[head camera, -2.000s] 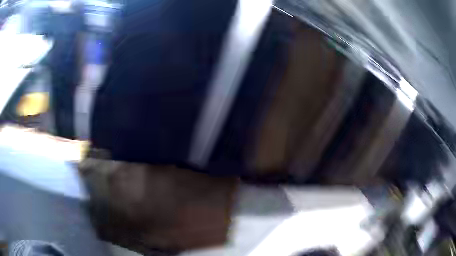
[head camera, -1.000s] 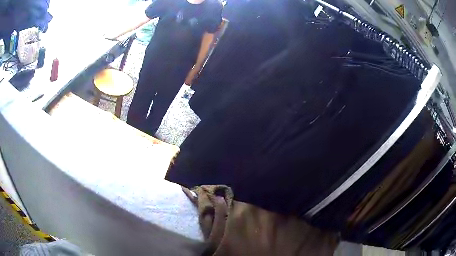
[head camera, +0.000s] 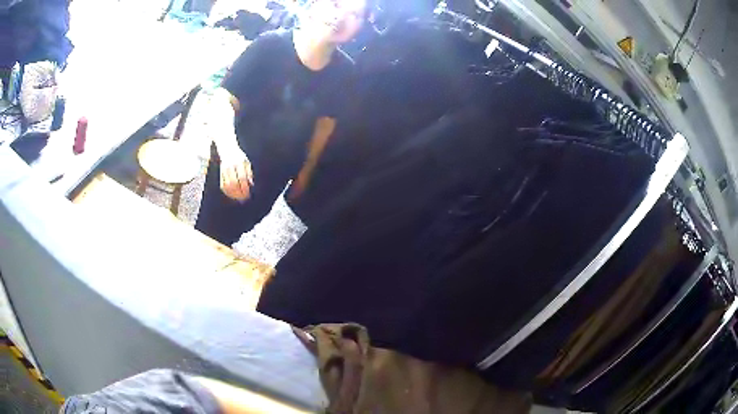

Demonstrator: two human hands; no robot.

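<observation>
Neither of my hands is visible. A grey-blue sleeve shows at the bottom edge, with a strip of bare forearm beside it; the hand is cut off, and I cannot tell which arm it is. A pale bench edge curves across in front of me. A brown garment with a bunched end hangs beside its right end. Black garments hang in a dense row on a rail, with more brown and dark ones at the lower right.
A person in black stands beyond the bench, leaning, one arm lowered. A round wooden stool stands beside a long white table with a red object. Pale rack bars slant at the right. Yellow-black tape marks the floor.
The blurred view has steadied. Since one second ago, the person has leaned and lowered an arm towards the stool. My sleeve has moved right and a forearm now shows.
</observation>
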